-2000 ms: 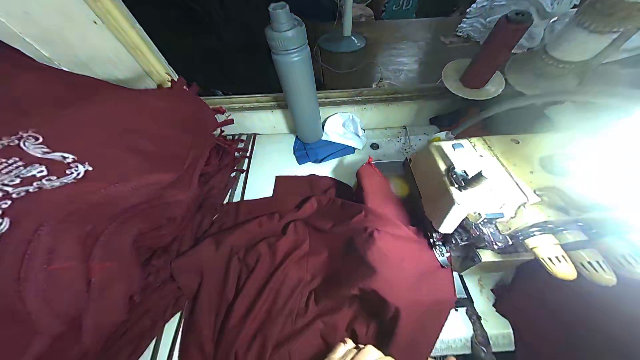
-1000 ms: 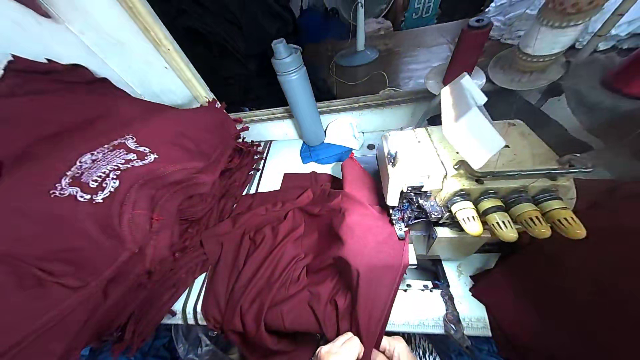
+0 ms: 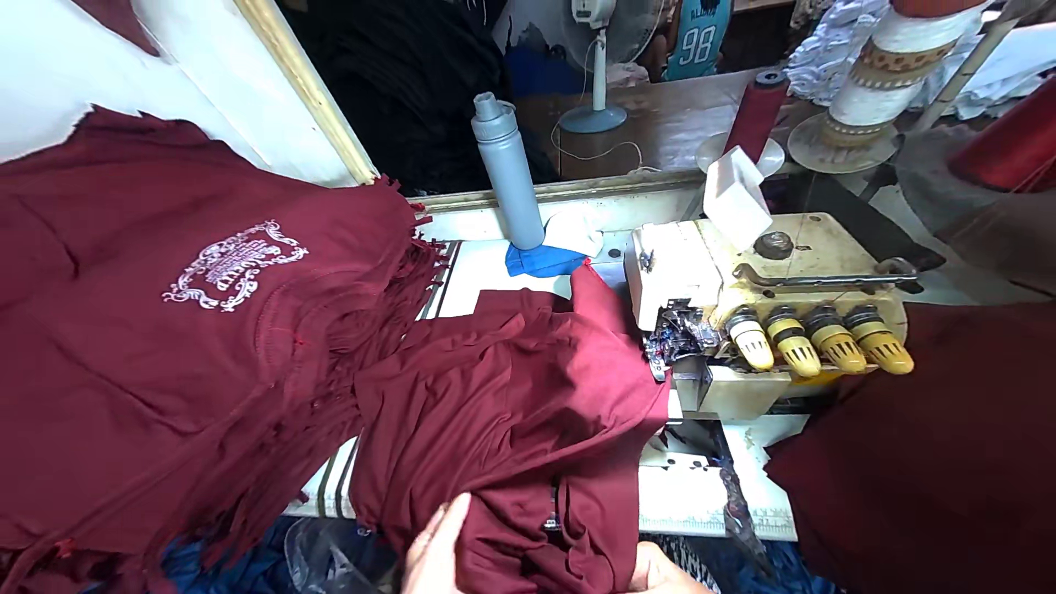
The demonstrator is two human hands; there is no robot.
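Note:
A maroon knit garment [image 3: 511, 396] lies bunched on the white machine table, its right edge close to the presser foot of an overlock sewing machine [image 3: 792, 256]. At the bottom of the view my left hand [image 3: 437, 549] grips the garment's near part, thumb on top and fingers partly hidden. To its right, my right hand [image 3: 660, 569] holds the garment's near right edge, mostly cut off by the frame. Between the hands the cloth hangs in folds, with a small label [image 3: 553, 511] showing.
Maroon garments with a white print [image 3: 235, 264] are piled at left; more maroon cloth [image 3: 932, 445] lies at right. A grey bottle [image 3: 510, 173] stands behind blue and white cloth scraps [image 3: 544, 260]. Beyond are thread cones [image 3: 757, 111] and a fan [image 3: 594, 115]. A plastic bag [image 3: 330, 557] is below the table edge.
The view has shifted. Both hands show more fully at the near edge than two seconds ago, and the left hand now sits farther from the right than one second ago, with the cloth spread between them.

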